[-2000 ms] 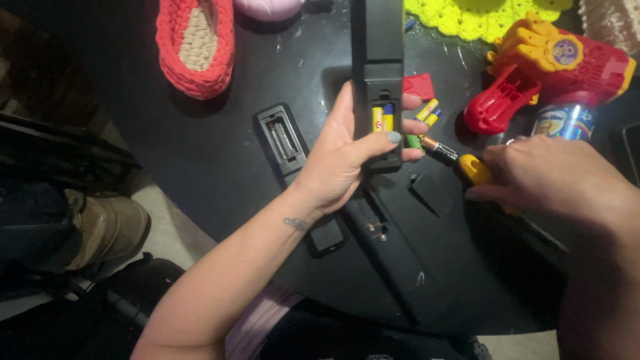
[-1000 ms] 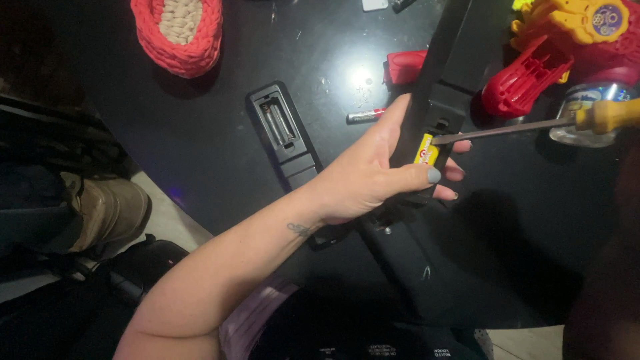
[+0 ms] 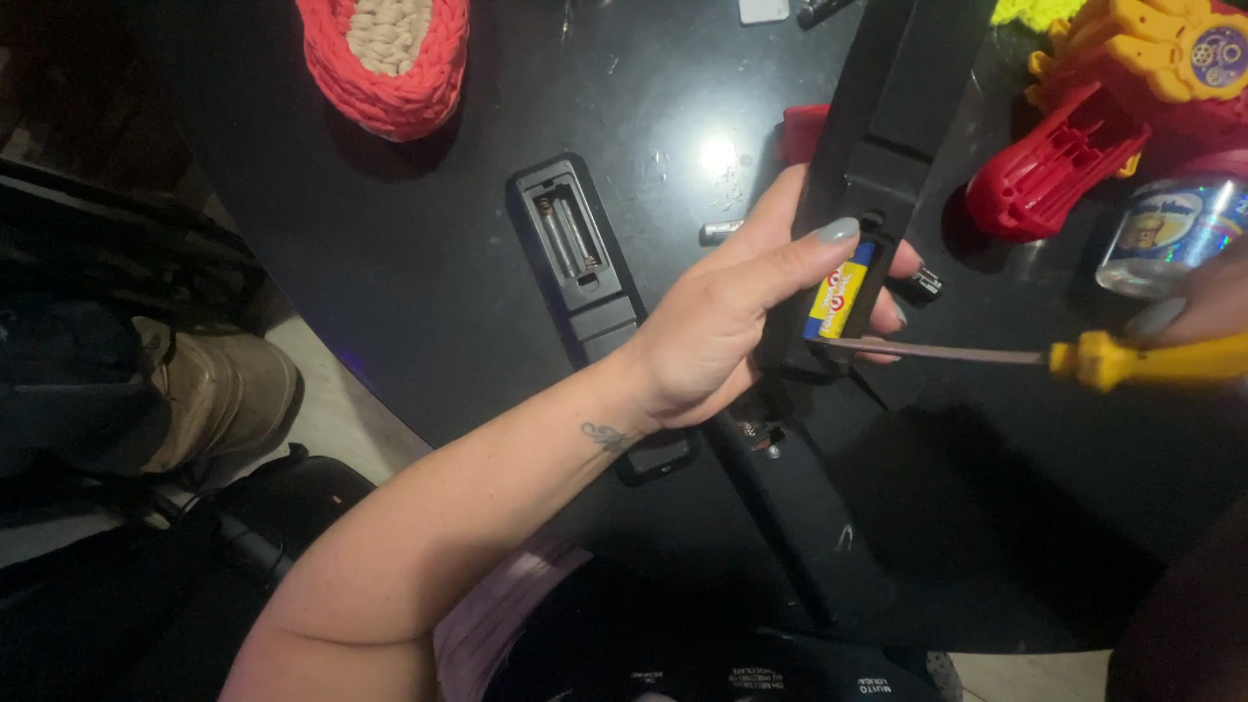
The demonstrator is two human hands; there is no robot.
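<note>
My left hand (image 3: 721, 292) grips a black remote control (image 3: 887, 127) with its battery compartment uncovered. Yellow and blue batteries (image 3: 836, 297) lie inside it, and my left thumb rests at their upper end. My right hand (image 3: 1189, 312), partly out of frame at the right edge, holds a screwdriver (image 3: 1102, 361) by its yellow handle. The screwdriver's metal tip touches the lower end of the batteries. A second black remote (image 3: 604, 317) lies on the table beside my left wrist, its compartment uncovered with batteries in it.
A loose battery (image 3: 720, 232) lies left of the held remote, another (image 3: 921, 284) behind my left fingertips. Red and yellow plastic toy parts (image 3: 1048, 166) and a clear labelled container (image 3: 1175, 234) are at the right. A coral crocheted item (image 3: 390, 93) sits at the top left.
Two seconds ago my right hand was at the yellow handle on the table; now it holds the screwdriver against the batteries. The tip has moved from their upper end to their lower end.
</note>
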